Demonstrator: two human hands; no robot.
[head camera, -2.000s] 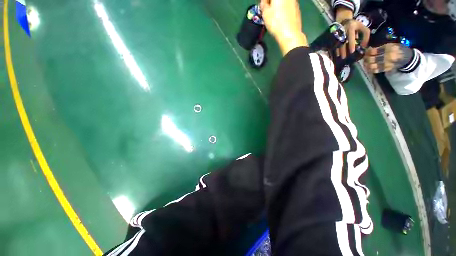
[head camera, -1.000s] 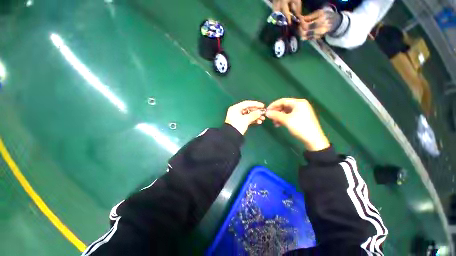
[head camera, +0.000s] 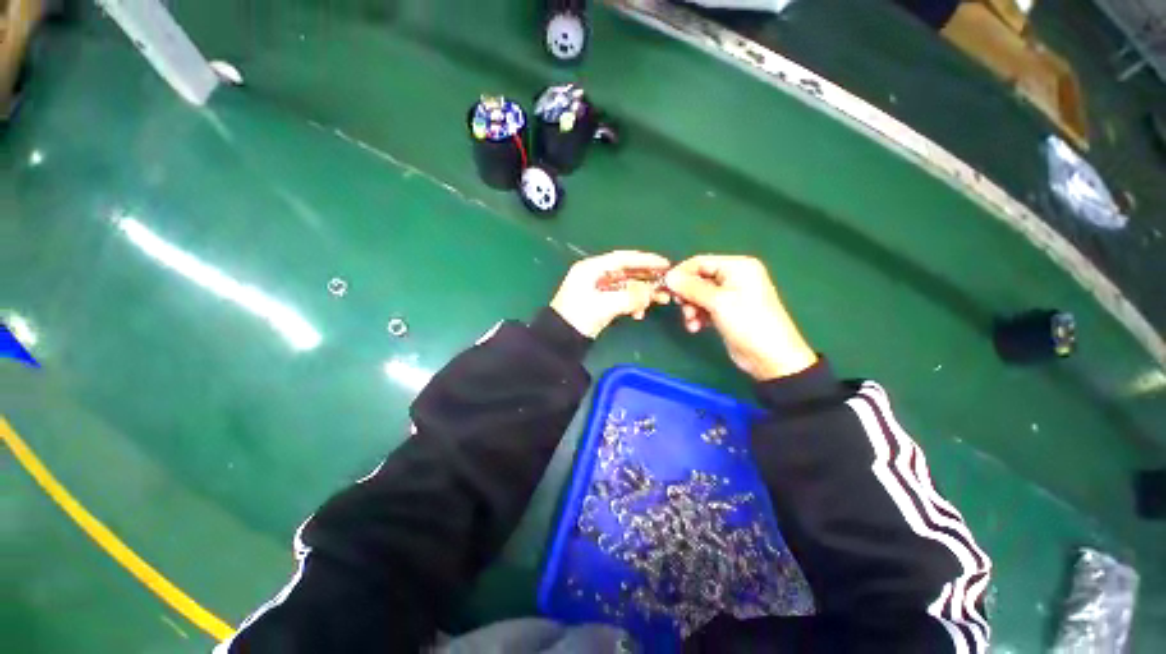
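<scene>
My left hand (head camera: 614, 289) and my right hand (head camera: 735, 307) meet above the green worktop, fingertips together. They pinch a tiny metal ring (head camera: 661, 284) between them, mostly hidden by the fingers. More small dark bits show along my left fingers, too small to tell. Below my hands, a blue tray (head camera: 558, 552) holds loose piles of silvery rings (head camera: 678, 537). Two single rings lie on the green surface to the left, one upper (head camera: 338, 286) and one lower (head camera: 398, 327).
Ahead stand two black units side by side (head camera: 496, 151), with a white-hubbed wheel (head camera: 540, 190) beside them. Another wheel (head camera: 565, 36) is at the top edge. A black unit (head camera: 1033, 335) lies at right. A plastic bag (head camera: 1097, 606) is at lower right. A pale rail (head camera: 882, 121) curves behind.
The view has swung. Both hands stay together at the ring. The other person's hands have left the view, and a second black unit now stands beside the first. More of the tray shows.
</scene>
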